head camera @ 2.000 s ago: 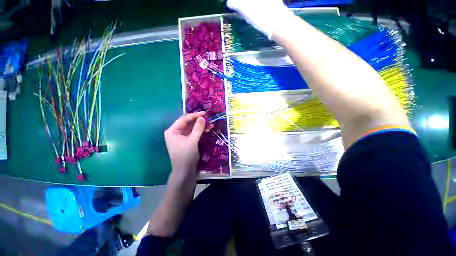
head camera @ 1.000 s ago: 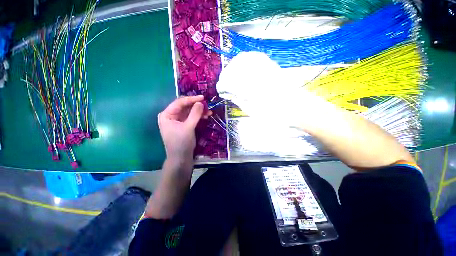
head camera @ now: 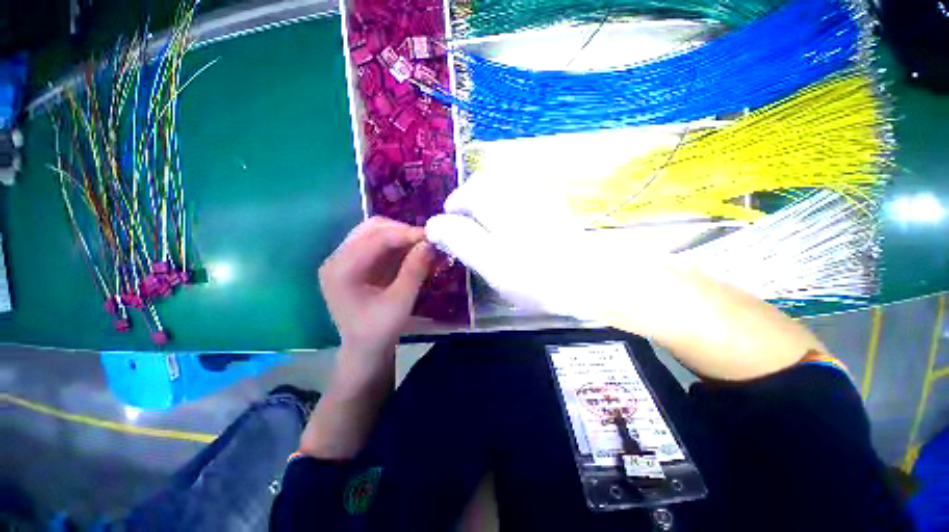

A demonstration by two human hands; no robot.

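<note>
My bare left hand (head camera: 377, 278) is at the near part of the narrow compartment of magenta connector housings (head camera: 401, 135). Its thumb and index finger are pinched on a small housing, mostly hidden by the fingers. My right hand (head camera: 536, 234), in an overexposed white glove, meets the left fingertips from the right; glare hides what it holds. It covers parts of the yellow wires (head camera: 801, 145) and white wires (head camera: 796, 249). Blue wires (head camera: 624, 99) lie beyond the yellow ones, and green wires (head camera: 583, 12) are at the far edge.
Finished harnesses (head camera: 156, 281) lie on the green bench (head camera: 265, 177) at the left, magenta ends towards me. A blue stool (head camera: 156, 376) stands below the bench's near edge. A badge (head camera: 614, 416) hangs at my lap. A person's jeans-clad leg (head camera: 224, 457) shows at the lower left.
My gloved right hand came back from the far compartment over the tray to the left fingertips. The left hand kept its pinch. The view tilted, shifting the tray upward.
</note>
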